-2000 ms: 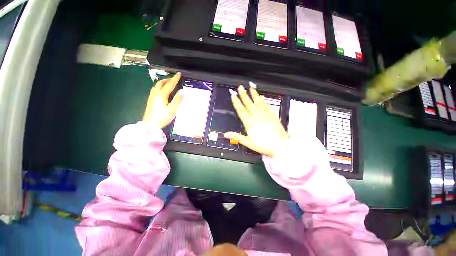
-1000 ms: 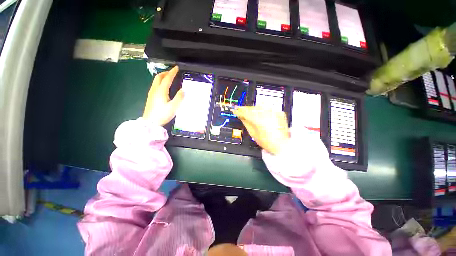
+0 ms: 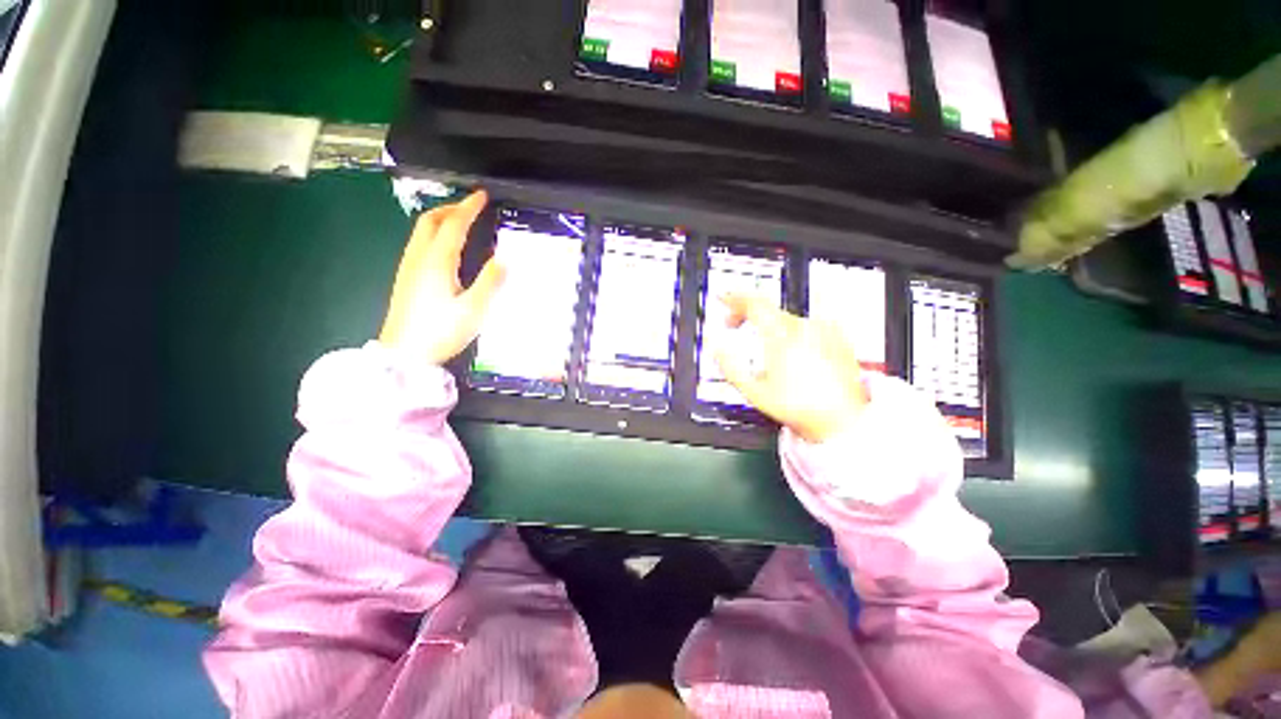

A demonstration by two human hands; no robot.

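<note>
A black phone tray (image 3: pixel 622 423) lies on the dark green mat with several lit smartphones side by side. The leftmost phone (image 3: pixel 531 309) and the second phone (image 3: pixel 629 316) show mostly white screens. My left hand (image 3: pixel 433 288) rests at the tray's left end beside the leftmost phone, fingers apart, holding nothing. My right hand (image 3: pixel 794 368) is over the third phone (image 3: pixel 742 270), index finger extended at its screen, the other fingers partly hidden. The fourth phone (image 3: pixel 849 302) is white, partly behind my hand. The rightmost phone (image 3: pixel 947 351) shows rows of text and a red bar.
A second tray (image 3: pixel 485 63) with phones showing green and red buttons lies behind. A film-wrapped pole (image 3: pixel 1124 183) stands at right, with more phone trays (image 3: pixel 1177 436) beyond. A pale strip (image 3: pixel 250 143) is at left, a white post (image 3: pixel 49 253) at far left. A person's arm shows bottom right.
My right hand has moved right from the second phone to the third. The second phone's screen has changed from dark with coloured lines to white. My left hand stays at the tray's left end.
</note>
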